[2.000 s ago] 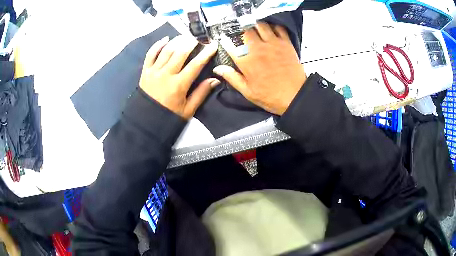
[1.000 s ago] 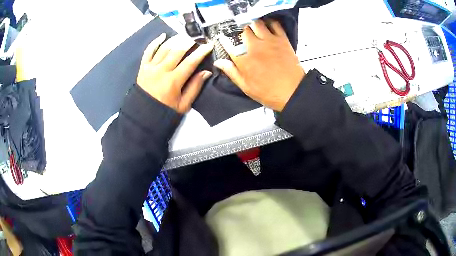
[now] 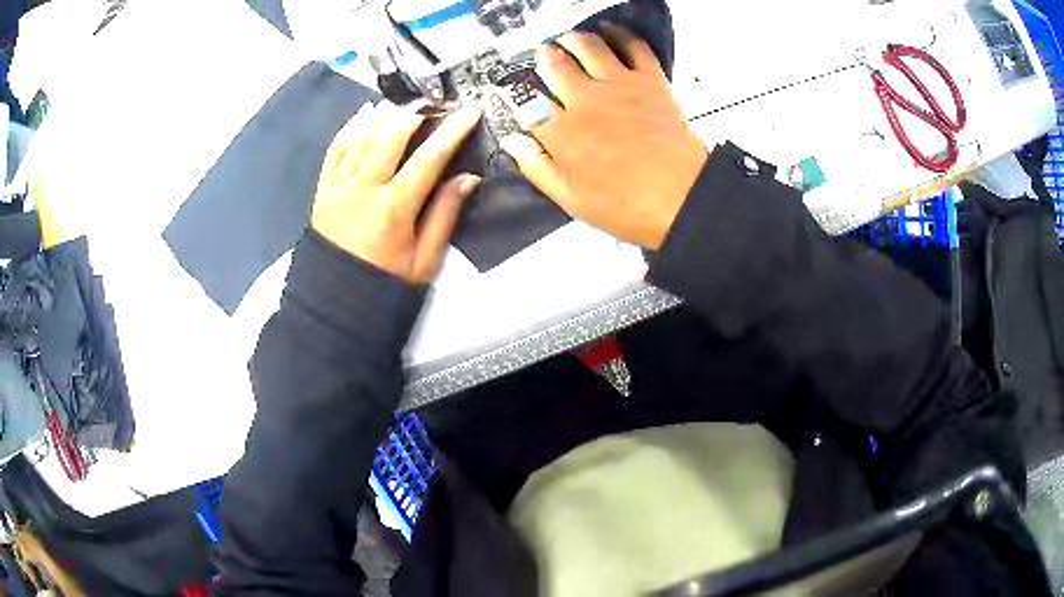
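Note:
Dark garment panels lie on the white table under both hands; one flat grey-black panel [image 3: 251,175] spreads to the left, and a smaller dark part [image 3: 504,227] shows below the fingers. My left hand [image 3: 379,192] lies on the cloth with its index fingertip near the presser foot area [image 3: 476,84]. My right hand [image 3: 618,140] presses the cloth flat just right of the foot, its thumb tip near my left index fingertip. The sewing machine head [image 3: 455,29] is at the top. The needle and the seam under the fingers are not clear.
Red-handled scissors [image 3: 922,107] lie at the right, with a small teal piece [image 3: 806,174] nearer. A grey ruled strip [image 3: 543,346] runs along the table's front edge. Crumpled dark cloth [image 3: 88,338] and second red handles [image 3: 64,446] are at the left. Blue baskets [image 3: 405,466] stand below.
The head view has tilted and shifted. The dark cloth below my hands has moved up towards the machine, and less of it shows. Both hands stay on it beside the foot.

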